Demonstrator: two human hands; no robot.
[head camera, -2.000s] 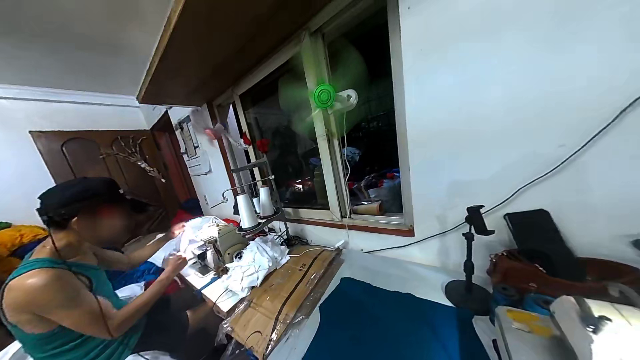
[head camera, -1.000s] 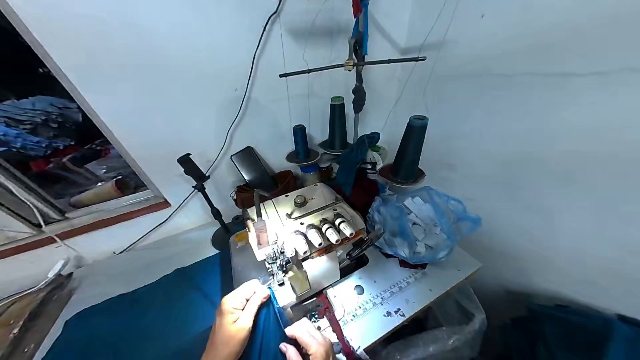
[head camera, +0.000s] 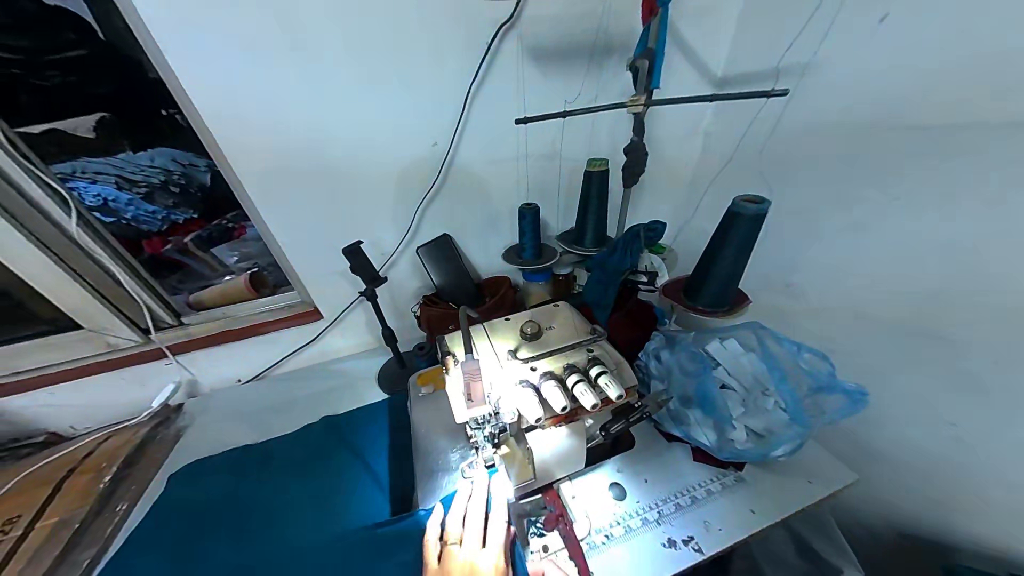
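Observation:
An overlock sewing machine (head camera: 544, 352), lit brightly at its needle, stands on a pale table. My left hand (head camera: 468, 528) lies flat on blue fabric (head camera: 280, 488), its fingertips just before the presser foot. Only part of my right hand (head camera: 548, 566) shows at the bottom edge, low beside the left one; what its fingers do is hidden. The blue fabric spreads left from the machine over the table. Dark thread cones (head camera: 726, 254) and a smaller blue spool (head camera: 530, 232) stand behind the machine.
A blue plastic bag of white scraps (head camera: 744, 392) sits right of the machine, near black-handled snips (head camera: 632, 416). Behind are a phone (head camera: 448, 270) and a black phone stand (head camera: 374, 296). Flattened cardboard (head camera: 72, 488) lies far left, below a window.
My left hand has moved to lie flat close before the presser foot; my right hand has dropped mostly out of view. The view has swung from the neighbouring worker to this machine.

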